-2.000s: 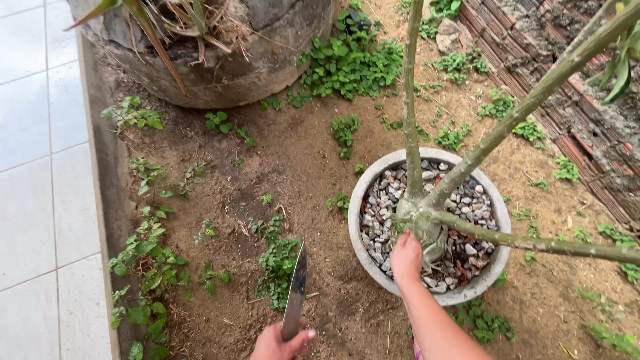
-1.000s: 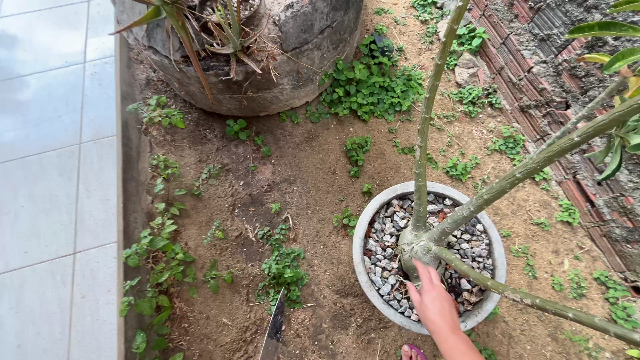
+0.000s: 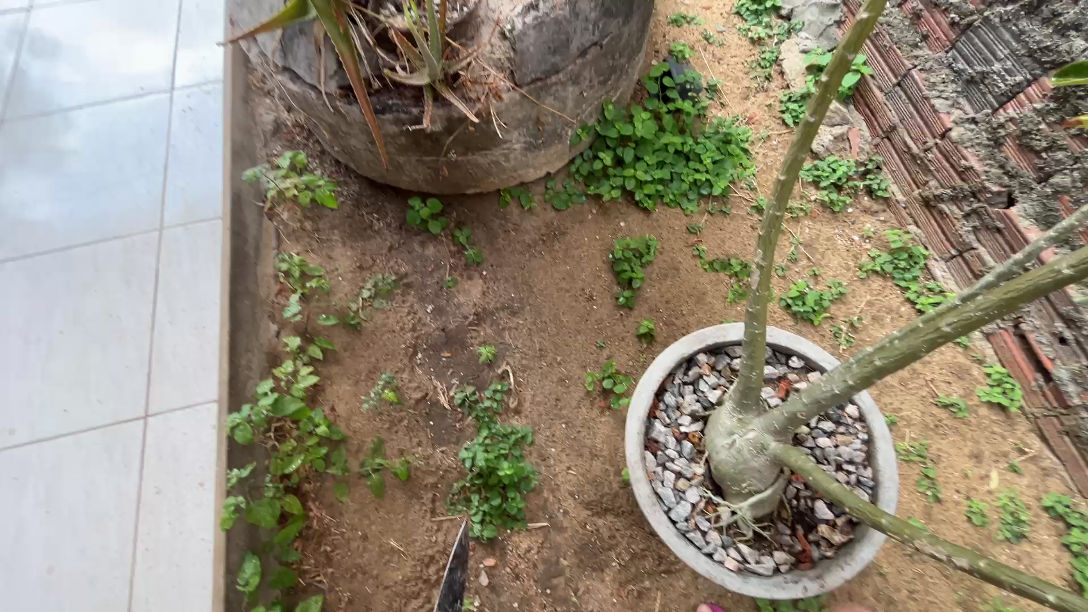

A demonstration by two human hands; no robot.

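Note:
The dark, pointed blade of a knife (image 3: 456, 571) rises from the bottom edge, its tip just below a clump of leafy weeds (image 3: 495, 472). Its handle and my left hand are out of view. To the right, a round grey pot (image 3: 639, 459) holds a plant with a swollen pale base (image 3: 741, 455) and several thick green stems. Grey and reddish gravel (image 3: 680, 476) surrounds that base. A sliver of skin (image 3: 850, 607) at the bottom edge below the pot may be my right hand; its fingers cannot be made out.
Pale floor tiles (image 3: 76, 340) with a raised edge run along the left. A large weathered planter (image 3: 476, 153) with spiky leaves stands at the top. Rough brickwork (image 3: 977, 153) slopes along the right. Low weeds (image 3: 663, 153) grow in the sandy soil. A painted toenail (image 3: 710, 608) shows at the bottom.
My right hand has left the plant's base, where it was one second ago. My left hand, seen on the knife two seconds ago, has dropped out of view, and less of the blade shows.

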